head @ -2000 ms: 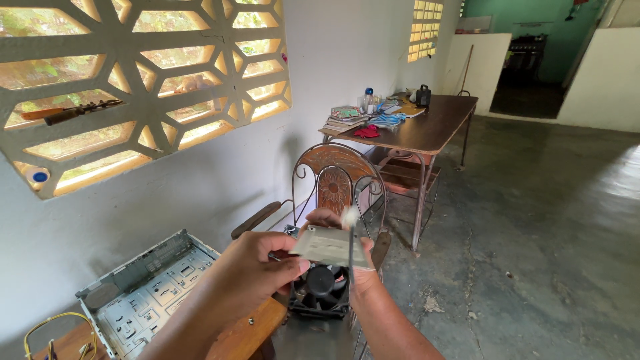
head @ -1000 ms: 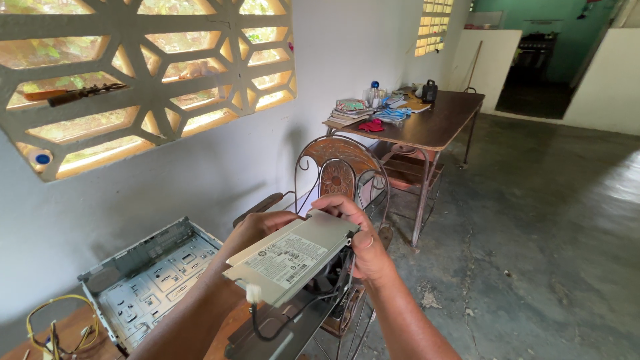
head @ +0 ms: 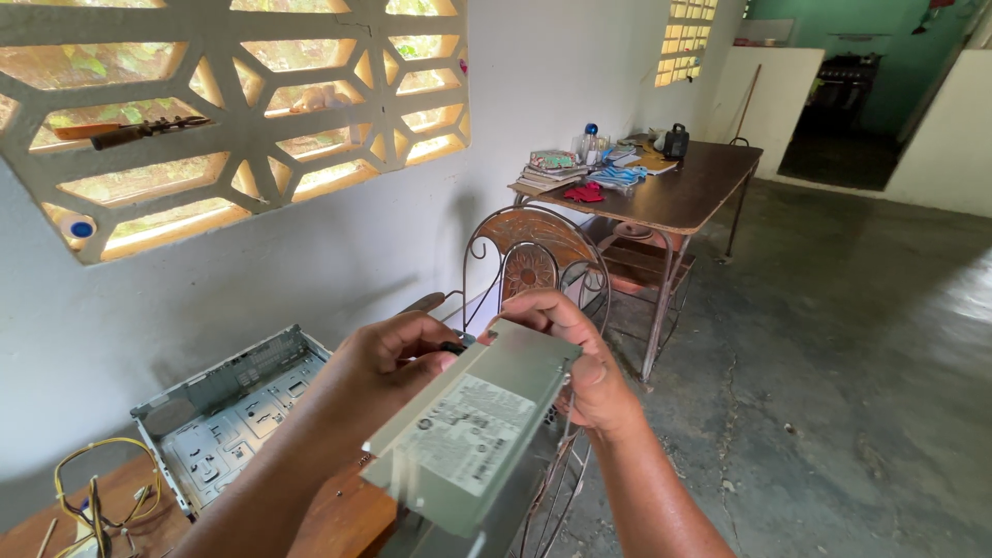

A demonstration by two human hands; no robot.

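Note:
A metal computer power supply's cover (head: 535, 353), bearing a printed label, is tilted in front of me. My right hand (head: 593, 372) grips its far right corner, thumb on the side edge and fingers over the far end. My left hand (head: 407, 353) is at the far left edge, its thumb and fingers pinched on a small dark part (head: 452, 348) that I cannot identify. More metal shows under the cover, partly hidden by it. Left of my forearm, an open computer case (head: 225, 434) rests on the wooden table.
Yellow and black cables (head: 97, 496) lie on the wooden table (head: 349, 504) at the lower left. A metal-framed chair (head: 535, 232) stands ahead. Beyond it, a brown table (head: 674, 186) holds books, cloths and bottles. Pliers (head: 147, 132) sit in the lattice wall opening.
The labelled metal piece has turned, its label now facing up toward me. My left hand has shifted to a small dark part at its far edge. The white connector seen hanging earlier is not clearly visible.

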